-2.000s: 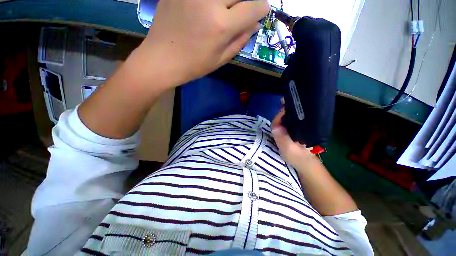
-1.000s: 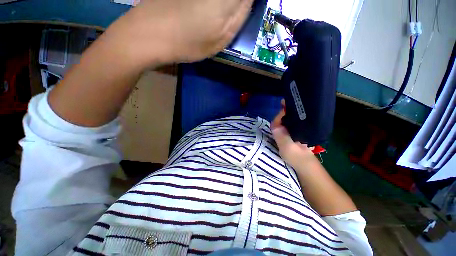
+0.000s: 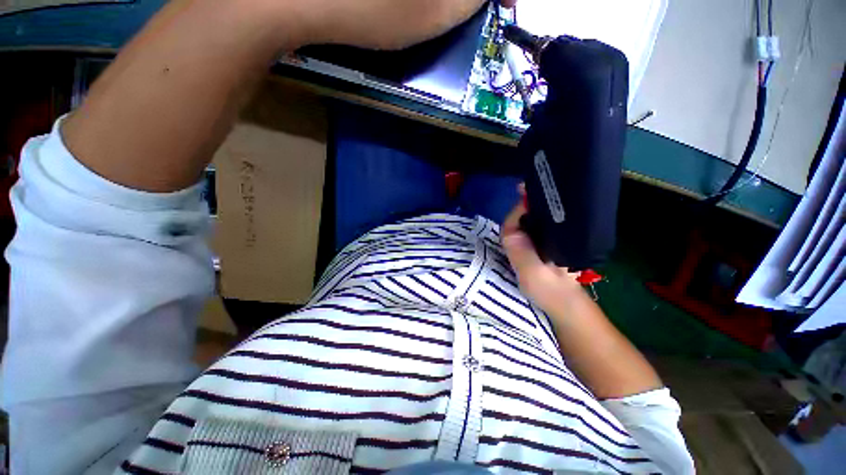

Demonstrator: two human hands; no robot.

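The black soldering gun [image 3: 580, 153] stands over the right side of my lap, its narrow nose pointing up and left at the circuit board. My right hand [image 3: 531, 255] is wrapped round it from below, mostly hidden behind its body. The green and white circuit board [image 3: 496, 79] lies at the bench edge with thin wires on it. Left of it is a glossy dark panel [image 3: 436, 70]. My left hand [image 3: 399, 19] is over the panel, cut off by the top edge. Its fingertips are near the board's top, and whether they hold a wire cannot be seen.
A black cable with a white connector [image 3: 766, 48] runs down the bench at the right. White-edged stacked units [image 3: 798, 250] are at the far right. A cardboard box [image 3: 269, 204] with handwriting is below the bench at left. The green bench edge [image 3: 686, 162] crosses the view.
My left hand first drew back left from the board, then moved up and right to the board's top. More of the dark panel and cardboard box shows. The gun and right hand have hardly moved.
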